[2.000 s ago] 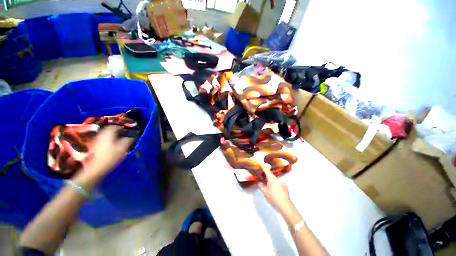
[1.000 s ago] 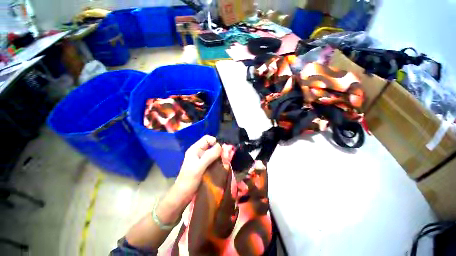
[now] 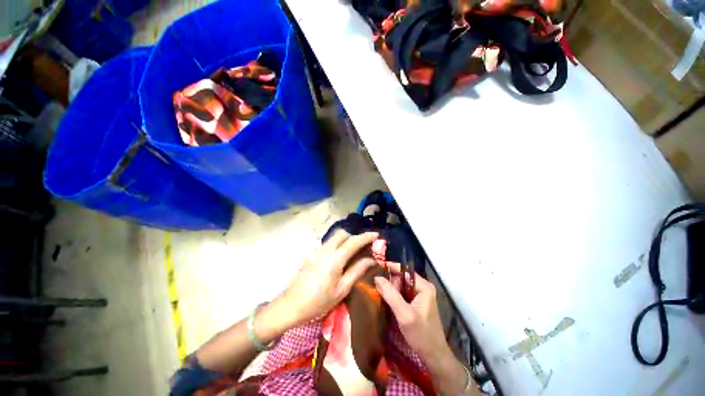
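Note:
A patterned bag (image 3: 348, 340) in orange, brown and pink hangs over my lap, on a red checked apron (image 3: 290, 354). My left hand (image 3: 325, 280) grips its upper edge, where a small pink piece shows. My right hand (image 3: 415, 308) is close beside it at the same edge. It is closed around small dark red snips (image 3: 408, 280), whose blades I cannot make out clearly. Black strap material lies above my hands, against dark clothing.
Two blue bins (image 3: 267, 166) stand at the left, one holding same-print bags (image 3: 220, 107). The white table (image 3: 533, 201) runs along the right, with piled bags and black straps (image 3: 441, 54) at its far end, tape scraps and a black pouch (image 3: 697, 263). A cardboard box is at upper right.
The bag has come from the table down onto my lap. My right hand has come into view at the bag edge with the snips. The view has tilted down.

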